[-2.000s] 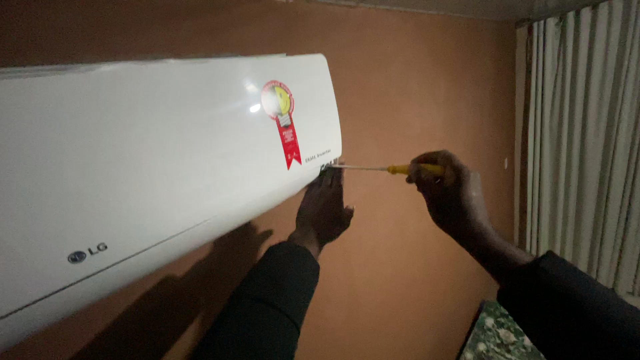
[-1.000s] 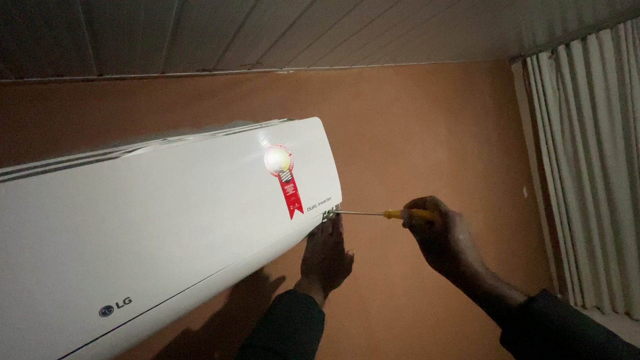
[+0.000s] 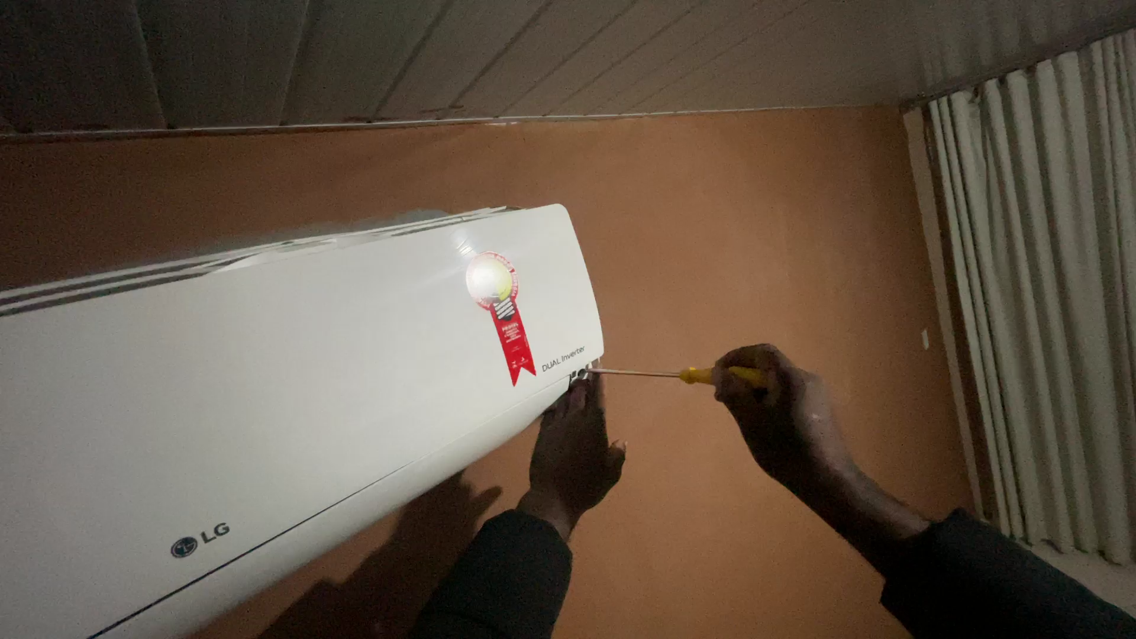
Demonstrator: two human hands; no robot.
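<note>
A white LG wall-mounted air conditioner indoor unit (image 3: 337,373) fills the left of the view, with a red ribbon-shaped sticker (image 3: 512,342) near its right end. My right hand (image 3: 772,399) grips the yellow handle of a long-shafted screwdriver (image 3: 701,376), held about level. Its tip reaches the unit's lower right corner, where a small dark opening (image 3: 579,374) shows; the exact contact is too small to tell. My left hand (image 3: 577,453) is raised under that corner, fingers up against the underside and thumb apart. Its fingertips are partly hidden by the unit.
Behind the unit is a brown-orange wall (image 3: 754,222), meeting a panelled ceiling (image 3: 532,53) above. A pale pleated curtain (image 3: 1047,311) hangs at the right. A small white fitting (image 3: 925,339) is on the wall beside the curtain.
The view has tilted up, showing more ceiling. Both hands keep their places at the unit's corner, and the screwdriver stays in my right hand.
</note>
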